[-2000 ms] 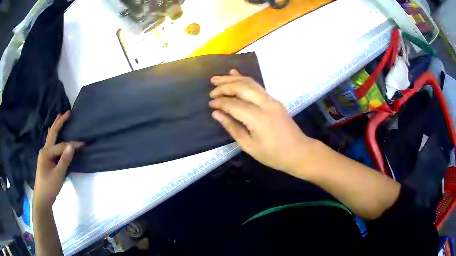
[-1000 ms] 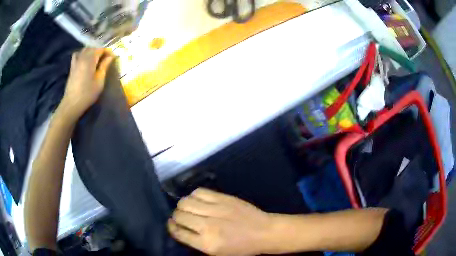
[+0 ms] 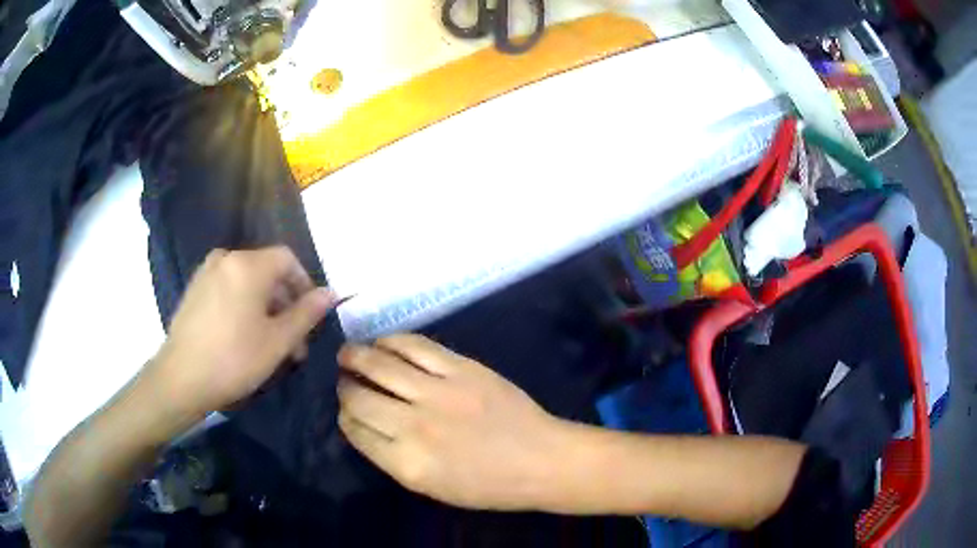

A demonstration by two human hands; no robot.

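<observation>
A black cloth panel (image 3: pixel 220 214) runs from under the lit needle area of the sewing machine (image 3: pixel 252 43) down over the table's front edge. My left hand (image 3: pixel 252 316) pinches the panel's right edge between thumb and fingers, near the table's front edge. My right hand (image 3: pixel 423 412) is just below and to the right, its curled fingers at the same cloth edge; the fingertips are partly hidden, and it appears to hold the cloth. The presser foot is lost in glare.
Black shears (image 3: pixel 495 21) lie on the machine bed behind its orange strip (image 3: pixel 461 91). A red basket (image 3: pixel 702 359) with dark cloth stands at the right. An accessory tray (image 3: pixel 820 118) is at the table's right end. More black cloth (image 3: pixel 54 171) lies at the left.
The panel, earlier flat across the table, now runs from the needle area towards me. My left hand has moved from the needle area down to the cloth's edge beside my right hand.
</observation>
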